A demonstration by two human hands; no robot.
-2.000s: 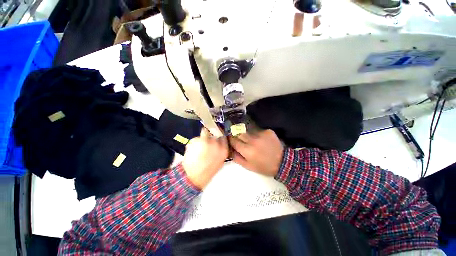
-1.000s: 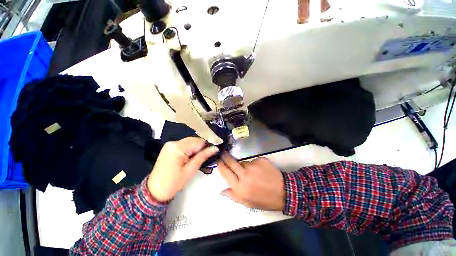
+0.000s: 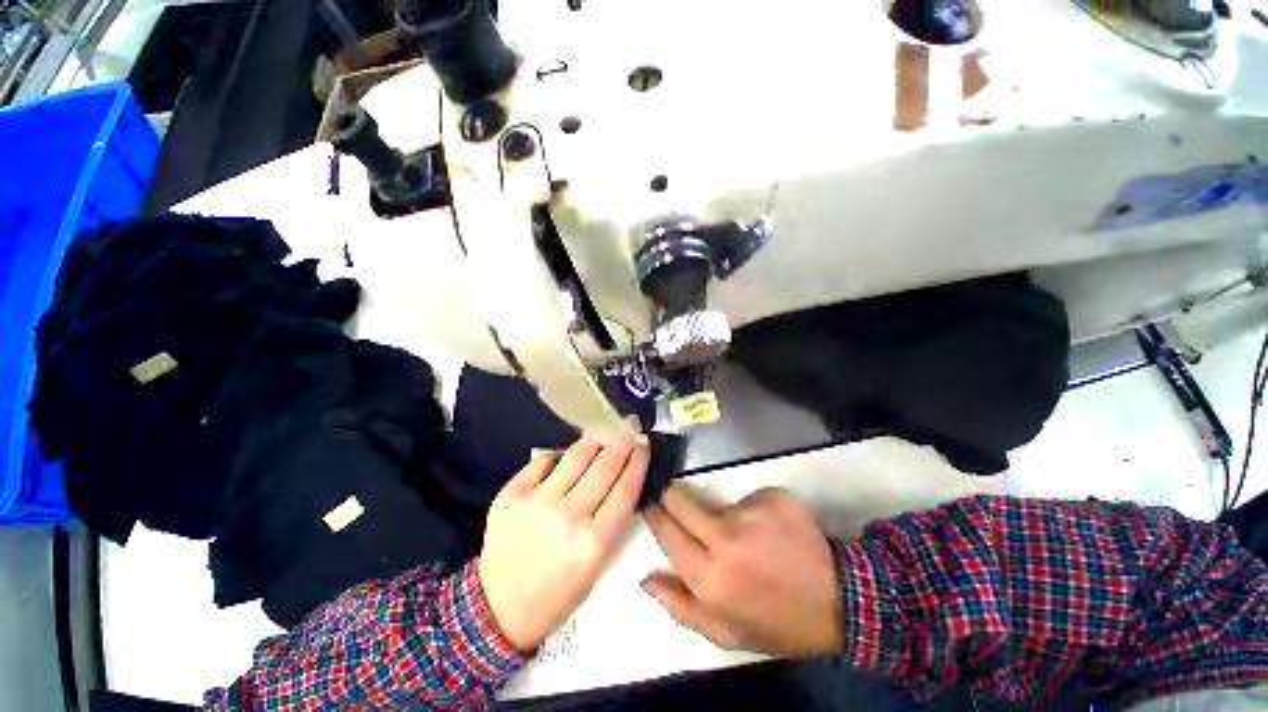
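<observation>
A black fabric panel (image 3: 508,429) lies at the needle area of the white sewing machine (image 3: 862,181), with a dark edge showing right of my fingertips. My left hand (image 3: 563,531) presses flat on the panel, fingertips beside the presser foot area. My right hand (image 3: 758,570) rests on the white table just right of it, its index fingertip at the panel's near edge, thumb apart. The needle and the stitch point are hidden by the machine parts and fingers.
Labelled black panels (image 3: 278,431) lie heaped at the left beside a blue crate (image 3: 63,181). More black pieces (image 3: 932,365) lie under the machine arm. A slim black tool (image 3: 1185,392) lies at the right. A carton shows behind.
My left hand has gone from pinching the fabric to lying flatter over it. My right hand stays close by the fabric's near edge. The camera view has shifted slightly.
</observation>
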